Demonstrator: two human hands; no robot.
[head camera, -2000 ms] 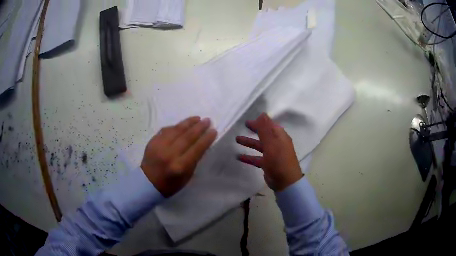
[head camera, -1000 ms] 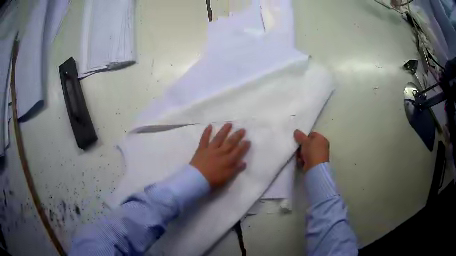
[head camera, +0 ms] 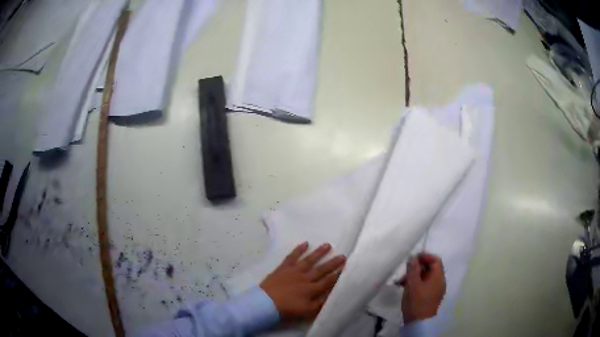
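A white fabric panel [head camera: 401, 210] lies on the table, with its upper layer folded over in a long diagonal band; more white fabric lies flat beneath and to both sides. My left hand [head camera: 304, 282] lies flat on the fabric's lower left part, palm down, fingers spread, beside the fold. My right hand [head camera: 424, 283] is at the lower right, its thumb and fingers pinched together on the fabric near the fold's right edge. The lower end of the fabric runs out of the picture.
A dark weight [head camera: 216, 139] lies left of the fabric on the table [head camera: 316, 168]. Folded white pieces [head camera: 279, 62] lie behind it, with more at upper left [head camera: 148, 62]. A wooden yardstick [head camera: 102, 178] runs down the left. Shears [head camera: 13, 204] show at far left, a dark device [head camera: 580, 273] at right.
The fabric's upper layer is now folded into a narrower, steeper diagonal band. The camera view has shifted, so the weight and folded pieces sit further right. Both hands now appear lower in the picture.
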